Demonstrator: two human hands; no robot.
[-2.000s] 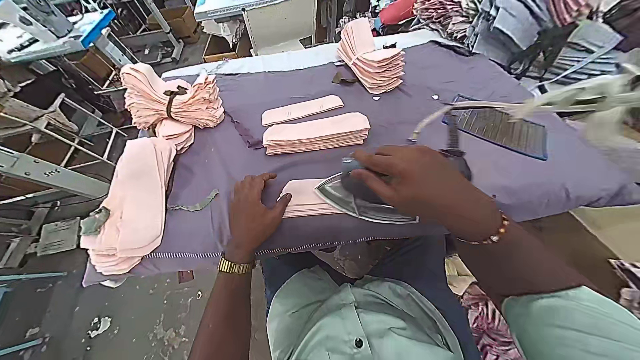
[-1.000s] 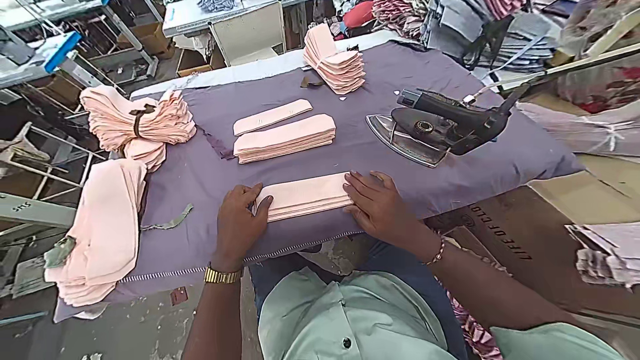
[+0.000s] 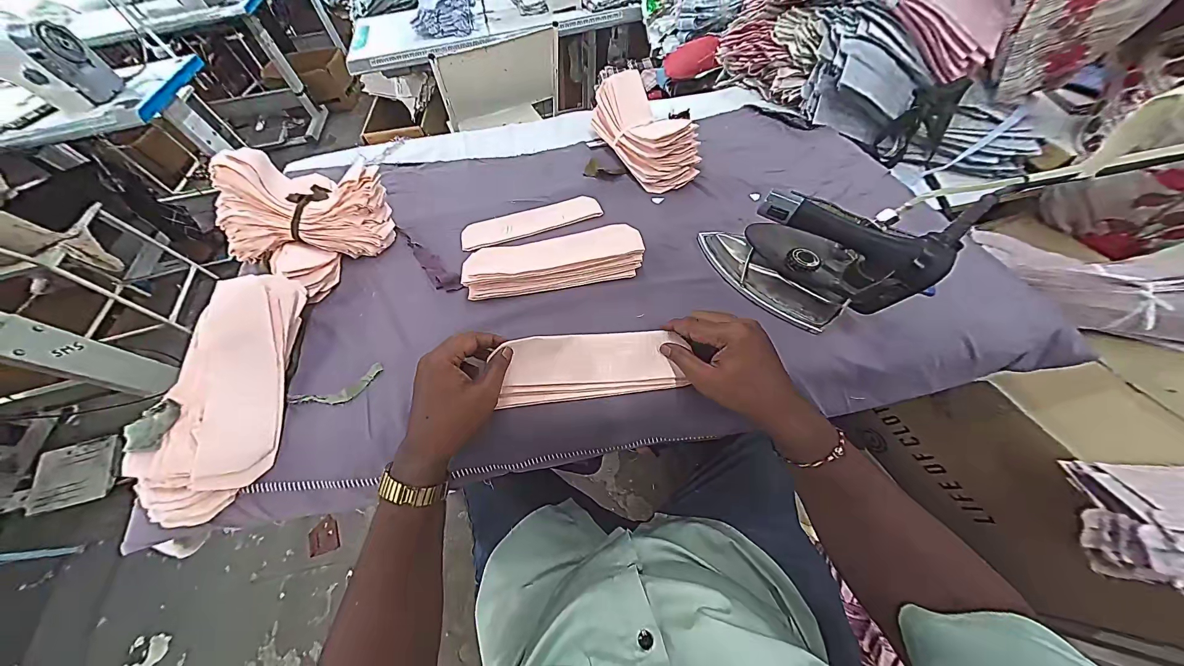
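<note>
On the purple padded ironing table (image 3: 388,407) lies a small stack of flat pink fabric pieces (image 3: 592,363). My left hand (image 3: 455,393) grips its left end between thumb and fingers; my right hand (image 3: 735,370) grips the right end the same way. An electric iron (image 3: 832,259) rests on the table to the right, touched by neither hand. Beyond my hands lie a thicker stack of pink pieces (image 3: 555,262) and a thin pink piece (image 3: 532,222).
Tied pink bundles stand at the back left (image 3: 301,208) and back (image 3: 647,134). A loose pink pile (image 3: 231,398) lies along the left edge, near a green fabric scrap (image 3: 347,388). Heaped garments (image 3: 860,74) fill the back right. A brown cardboard box (image 3: 962,462) sits below the right edge.
Two seconds ago my right hand was holding the iron on the near stack. The iron then stood at the right, and my right hand took the stack's right end. Both hands remain there.
</note>
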